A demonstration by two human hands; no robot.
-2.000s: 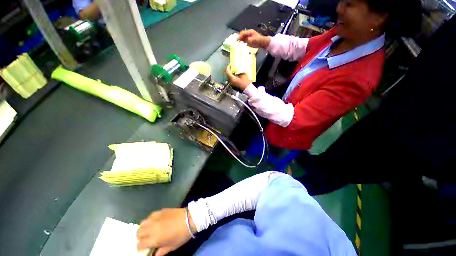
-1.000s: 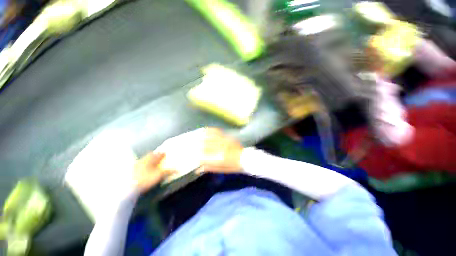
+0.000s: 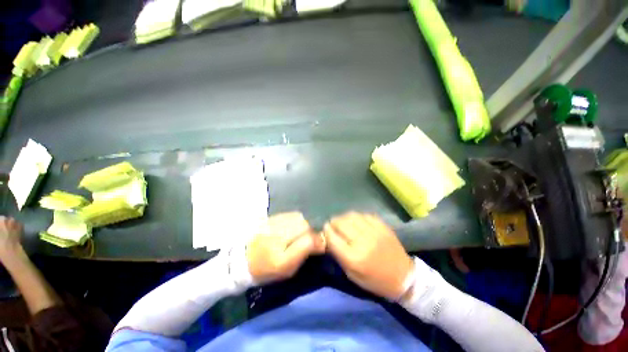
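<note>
My left hand (image 3: 281, 247) and my right hand (image 3: 366, 254) are curled near the bench's front edge, their fingertips meeting in front of my body. No sheet shows clearly between them; the fingers hide anything held. A flat white stack of sheets (image 3: 229, 199) lies beside my left hand, its edges slightly uneven. A thick stack (image 3: 418, 168) with a white top and yellow-green edges lies tilted on the bench, beyond and to the right of my right hand.
A long bright-green roll (image 3: 458, 79) lies at upper right. A black machine (image 3: 564, 185) with a green reel (image 3: 566, 104) and cable stands at right. Yellow-green bundles (image 3: 117, 196) lie at left, near another person's hand (image 3: 10, 237). More stacks (image 3: 158, 19) line the far edge.
The view has swung left. The white sheet seen between my hands a second ago is no longer visible there. Both hands are now closed and together, and my left hand is off the flat stack's middle.
</note>
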